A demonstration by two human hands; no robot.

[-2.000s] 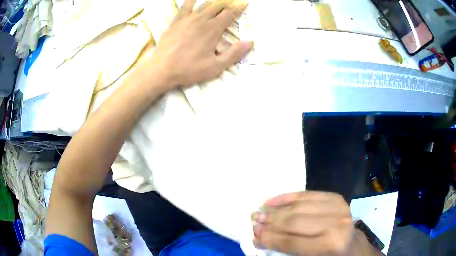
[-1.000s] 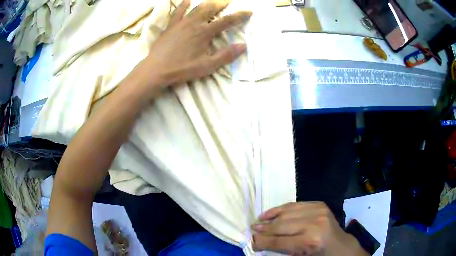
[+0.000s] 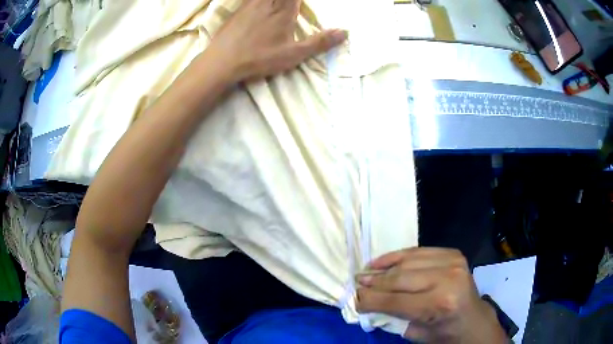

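Observation:
A cream garment piece (image 3: 269, 154) lies over the machine table and hangs down over my lap. Two narrow white tapes (image 3: 365, 201) run along it near its right edge, with folds fanning out to their left and a flat border to their right. My left hand (image 3: 272, 40) lies on the cloth at the top with its fingers spread, fingertips partly cut off by the frame's upper edge. My right hand (image 3: 420, 289) pinches the tapes and cloth at the lower end, near my lap.
A ruler strip (image 3: 497, 103) runs along the table edge. A smartphone (image 3: 548, 33), a brown-golden piece (image 3: 525, 68) and a small orange-blue item (image 3: 579, 83) lie at upper right. A clear bag with brown pieces (image 3: 161, 312) is at lower left. More cream cloth (image 3: 50, 40) is at upper left.
My right hand has moved slightly up and right with the tape end. My left hand has slid a little up the cloth. The two tapes, indistinct at first, now show clearly.

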